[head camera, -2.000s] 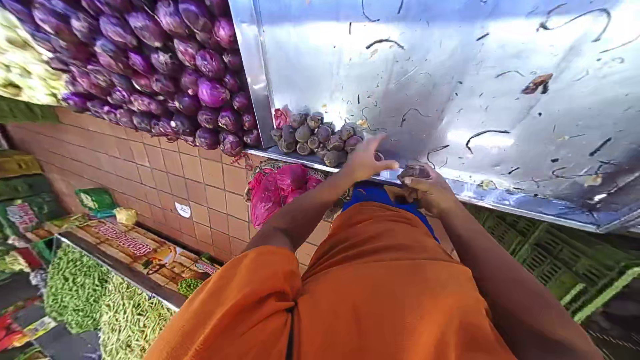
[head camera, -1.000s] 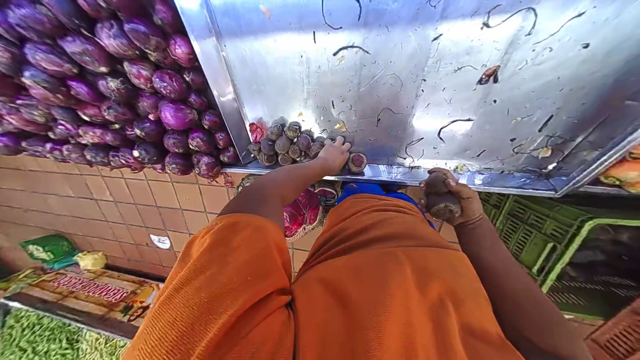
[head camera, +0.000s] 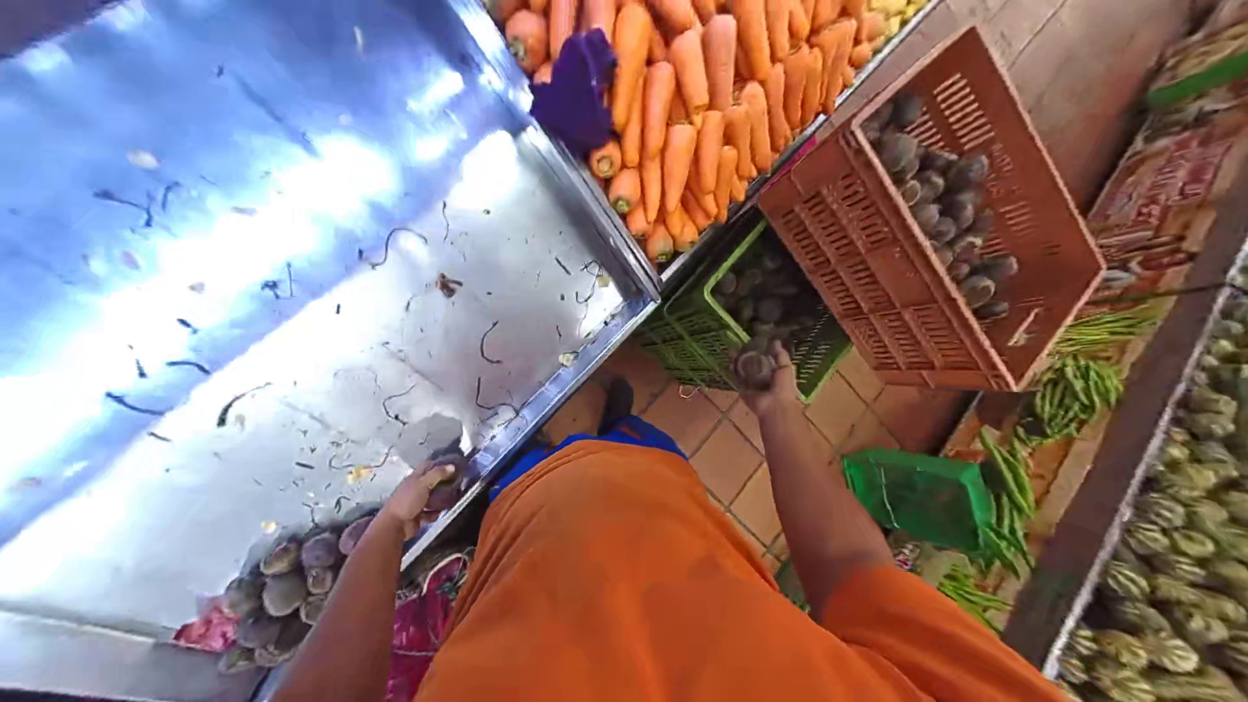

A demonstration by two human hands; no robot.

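My left hand (head camera: 417, 499) grips a dark beet (head camera: 447, 482) at the front edge of the metal display tray (head camera: 546, 414). Below and left of it, a pile of beets (head camera: 285, 590) lies in the tray's corner beside a crumpled pink bag (head camera: 210, 627). My right hand (head camera: 772, 382) is out over the rim of a green plastic crate (head camera: 717, 322), holding a round beet (head camera: 754, 370). More beets (head camera: 765, 288) lie inside that crate, in shadow.
A red-brown crate (head camera: 912, 263) with beets stands tilted against the green one. Carrots (head camera: 682, 117) and a purple cloth (head camera: 575, 90) are beyond the tray's divider. A small green crate (head camera: 921, 497) and green beans (head camera: 1072, 395) are at right. Scraps litter the tray.
The view has swung far to the right, bringing the carrots and the red-brown crate into sight. My left hand, on the beet pile one second ago, now holds a beet away from it.
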